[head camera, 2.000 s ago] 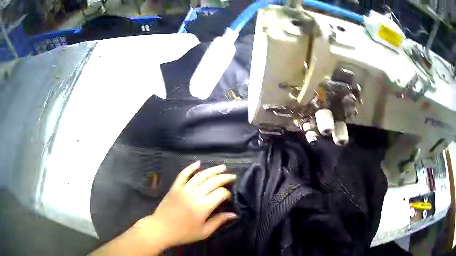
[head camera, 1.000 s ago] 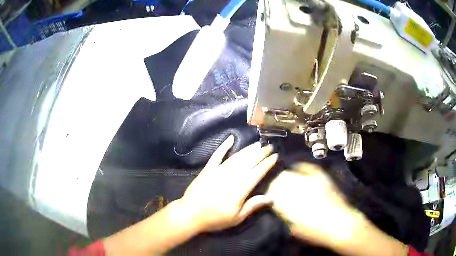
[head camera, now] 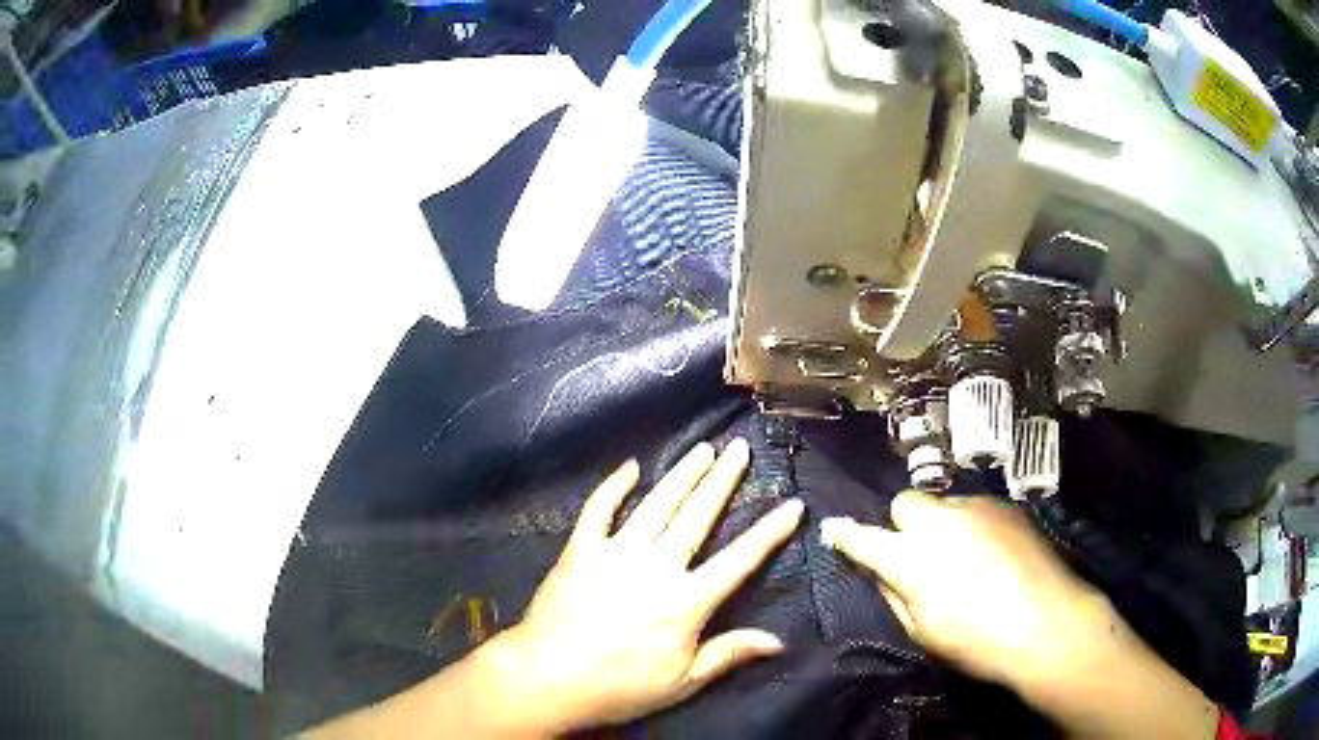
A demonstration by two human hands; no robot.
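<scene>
A dark navy-black garment [head camera: 420,419] is spread over the white table and bunched under the machine head. A seam [head camera: 810,578] runs up to the presser foot area [head camera: 778,427] below the head. My left hand [head camera: 651,593] lies flat on the cloth left of the seam, fingers spread, fingertips just below the foot. My right hand [head camera: 984,586] is right of the seam with thumb and fingertips drawn together at the cloth; the fingertips seem to pinch a fold. The needle is not clear. Yellow-orange stitching [head camera: 466,619] shows left of my left wrist.
The cream sewing machine head [head camera: 854,188] stands over the cloth, with pale tension knobs [head camera: 984,419] low on its front. A white lamp [head camera: 574,195] on a blue neck hangs left of it. A yellow tool [head camera: 1270,643] lies at the right. Blue crates [head camera: 188,72] stand behind the table.
My right hand has come in from out of view and now rests right of the seam. My left hand has moved right and up towards the foot. The cloth near the foot is flatter.
</scene>
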